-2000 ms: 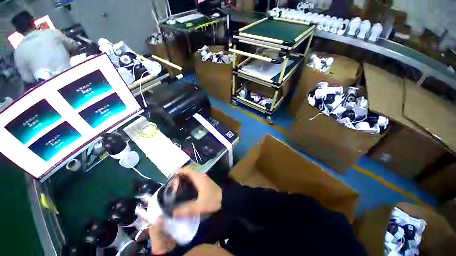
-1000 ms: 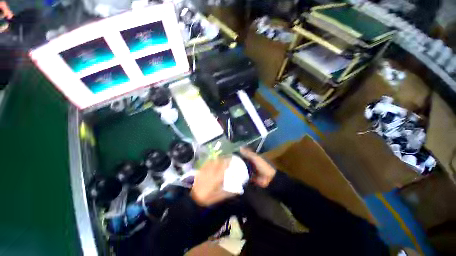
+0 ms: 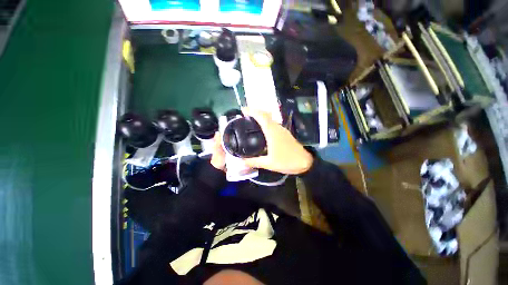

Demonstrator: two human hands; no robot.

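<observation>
A white security camera with a glossy black ball head [image 3: 245,137] is held over the bench's front edge, its ball facing up. My right hand [image 3: 281,146] grips it from the right side. My left hand [image 3: 218,156] is mostly hidden behind the camera, with fingers showing at its left side. A white pigtail cable [image 3: 269,182] loops below the camera. A row of several similar cameras [image 3: 173,126] stands left of it along the bench front. One more camera [image 3: 226,47] stands farther back near the keyboard.
A white keyboard [image 3: 260,83] with a yellow tape roll [image 3: 260,58] lies behind my hands. A black printer-like box [image 3: 320,58] is to its right. The monitor [image 3: 203,12] is at the back. A green conveyor [image 3: 50,145] runs left. Cartons and a shelf rack [image 3: 398,83] stand right.
The view has swung left and down, so the bench and cameras face me squarely. The held camera has turned from its white side to its black ball showing.
</observation>
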